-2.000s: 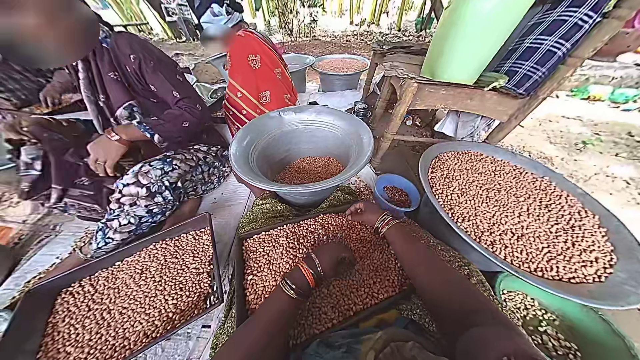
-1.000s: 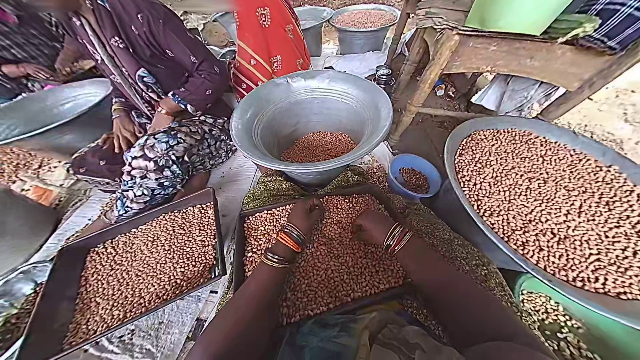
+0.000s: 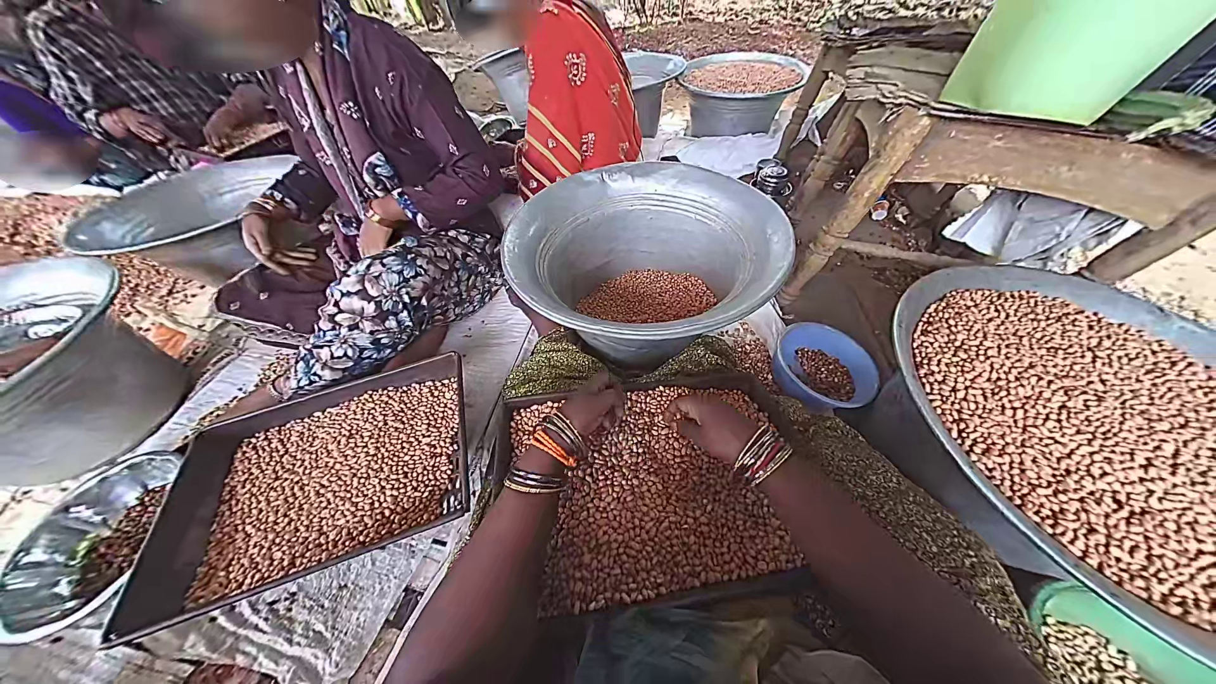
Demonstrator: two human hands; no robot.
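A dark rectangular tray (image 3: 794,576) full of reddish-brown shelled nuts, possibly peanuts (image 3: 665,513), rests on my lap. Both hands are over its far part. My left hand (image 3: 597,404), with orange and metal bangles at the wrist, has its fingers curled down at the nuts. My right hand (image 3: 712,423), also bangled, is bent in a similar way a short gap to the right. Whether either holds any nuts is hidden. Just beyond the tray stands a wide metal basin (image 3: 541,266) with smaller-looking nuts at its bottom.
Another nut-filled tray (image 3: 180,522) lies at left, near a seated person in purple (image 3: 427,142). At right are a small blue bowl (image 3: 828,344), a large metal pan of nuts (image 3: 926,418), a green tub (image 3: 1054,598) and a wooden bench (image 3: 1045,171). More metal basins (image 3: 724,109) stand behind.
My left hand was lower in the tray two seconds ago and is now at its far part. The seated person's nearer hand has lifted off the lap. The view has shifted.
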